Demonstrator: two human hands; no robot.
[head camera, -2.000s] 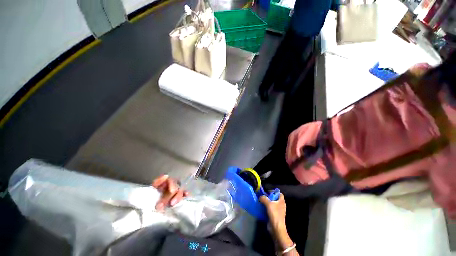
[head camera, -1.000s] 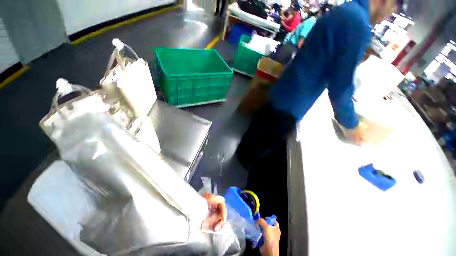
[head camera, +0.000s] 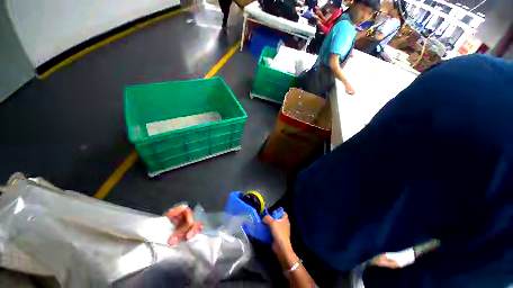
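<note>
A bundle of clear, shiny poly bags (head camera: 107, 233) lies across the lower left, in front of my body. My left hand (head camera: 183, 224) grips the bundle near its right end; the plastic bunches up beside it. My right hand (head camera: 278, 232) holds a blue tape dispenser (head camera: 247, 216) with a yellow-cored roll, touching or very near the bunched plastic. Part of a light woven-looking surface shows under the bundle at the left edge; I cannot tell what it is.
A large green crate (head camera: 191, 138) stands ahead on the floor. Behind it are an open brown carton (head camera: 295, 132) and a second green crate (head camera: 275, 81) with white contents. A person in dark blue (head camera: 405, 169) is close on the right. Another person in teal (head camera: 340, 42) stands by a white table (head camera: 374, 79).
The view has moved forward past the bench with the tote bags. The green crate and carton are nearer, and the person in blue now fills the right side. Both hands keep their holds.
</note>
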